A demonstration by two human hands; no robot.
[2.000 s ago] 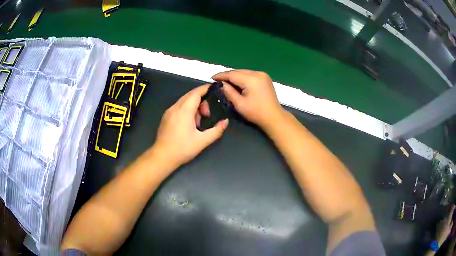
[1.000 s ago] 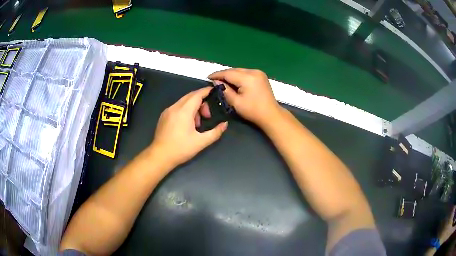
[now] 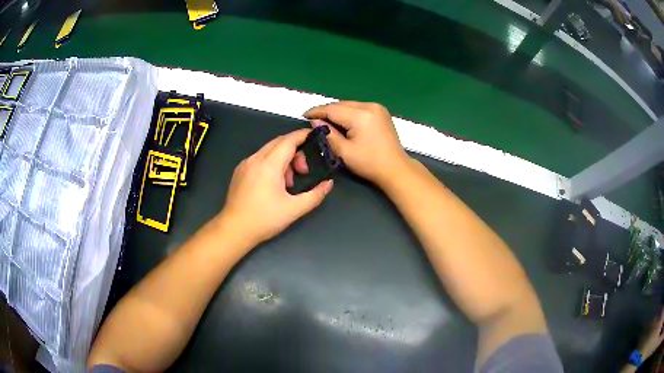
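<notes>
A small black frame (image 3: 319, 156) is held above the dark bench mat, near the white strip. My left hand (image 3: 269, 178) grips it from the left, with the thumb at its lower end and fingers at its upper end and behind it. My right hand (image 3: 364, 138) is on its upper right edge, with the fingers bent over it. A few tiny yellow spots show on the frame's right side. Whether something sits inside it cannot be told. Yellow-edged black frames (image 3: 159, 191) lie in a loose overlapping pile left of my left hand.
A translucent white blister tray (image 3: 54, 171) in crinkled film fills the left side. Beyond the white strip (image 3: 240, 89), the green conveyor (image 3: 291, 55) carries yellow modules (image 3: 201, 11). Small dark parts (image 3: 593, 302), a grey post (image 3: 619, 164) and another person's hand (image 3: 653, 339) are at right.
The yellow modules on the conveyor have moved right. The black frame has turned slightly in my hands and shows more of its side. My hands have hardly moved.
</notes>
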